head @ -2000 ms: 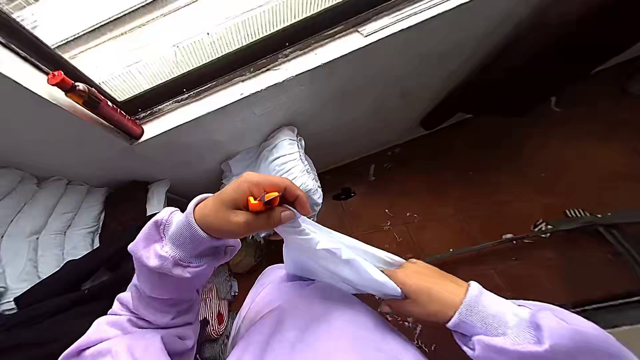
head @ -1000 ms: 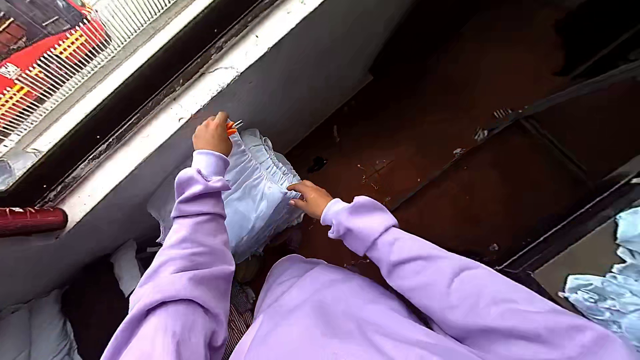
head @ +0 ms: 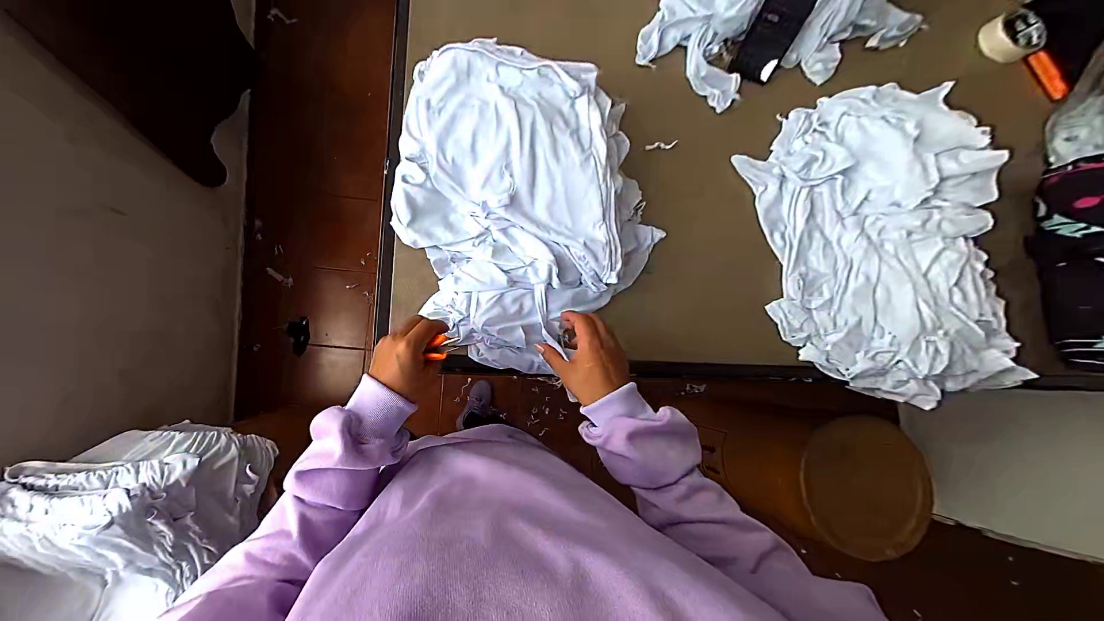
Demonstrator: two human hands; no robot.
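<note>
My left hand (head: 407, 355) is closed around a small orange-handled cutting tool (head: 438, 347), its tip pointing right at the white cloth. My right hand (head: 590, 355) is at the near edge of the same pile, thumb and forefinger apart around a narrow fold of cloth. Between and beyond both hands lies a thick stack of white fabric pieces (head: 517, 164), crumpled at its near end, on the brown-topped table (head: 699, 319). A second stack of white garments (head: 888, 250) sits farther right on that table.
White gathered garments (head: 155, 509) are piled at the lower left. A round-topped stool (head: 867, 487) stands under the table's near right side. At the back right are a tape roll (head: 1011, 36), an orange object (head: 1048, 76) and dark fabric (head: 1069, 259). Scraps litter the tiled floor (head: 319, 216).
The view has swung from the window and wall to the table. Both hands have left the gathered white garment they touched one second ago and are now at the white stack. The orange tool remains in my left hand.
</note>
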